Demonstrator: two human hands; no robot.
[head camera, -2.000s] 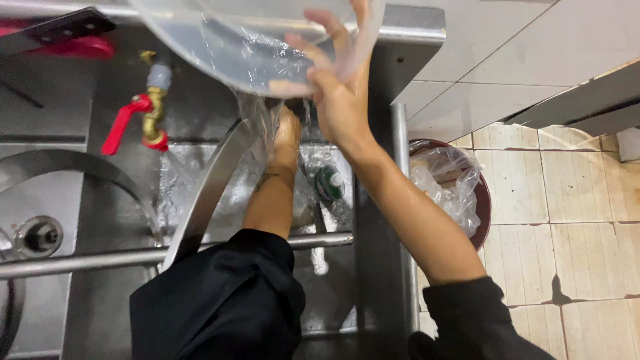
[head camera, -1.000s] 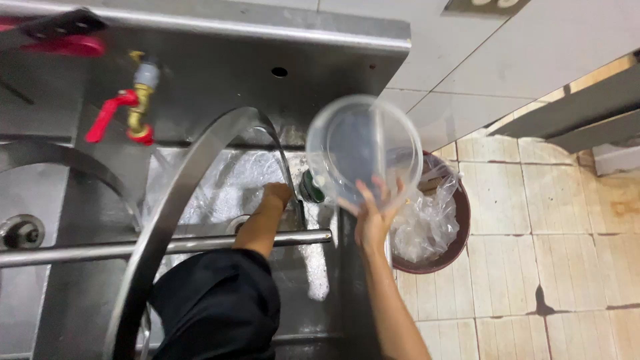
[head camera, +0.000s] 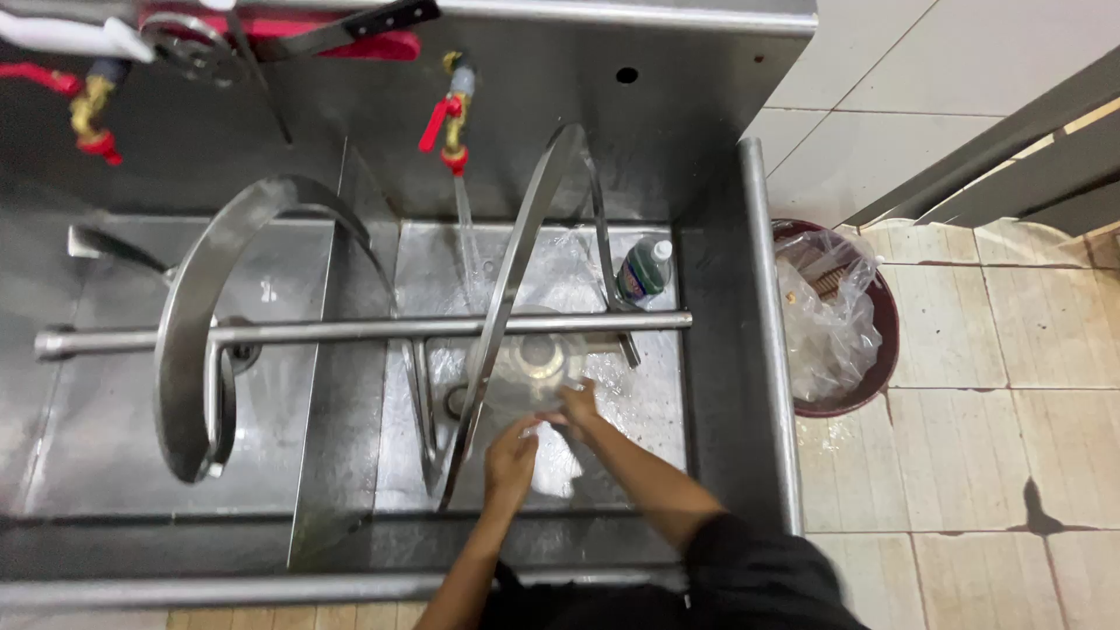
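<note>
In the right basin of a steel sink (head camera: 717, 376), a round clear plastic container (head camera: 503, 376) sits low, partly behind a metal shaft. My left hand (head camera: 510, 464) is just below its near edge, fingertips close to those of my right hand (head camera: 579, 409), which is at the container's near right rim. Blur and clear plastic hide whether either hand grips it. A large steel mixer spiral on a shaft (head camera: 359, 330) lies across both basins. Water runs from a brass tap with a red lever (head camera: 454, 122). A green bottle with a white cap (head camera: 645, 271) stands at the back right.
A second red-levered tap (head camera: 92, 114) is at the upper left. A black-handled knife (head camera: 350, 31) and other utensils lie along the back. Right of the sink, a dark red bin (head camera: 885, 350) with clear plastic bags (head camera: 827, 337) stands on the tiled floor (head camera: 954, 324).
The clear container has gone from above the sink's right side down into the right basin. My right hand has moved left and down to beside my left hand. The view has shifted.
</note>
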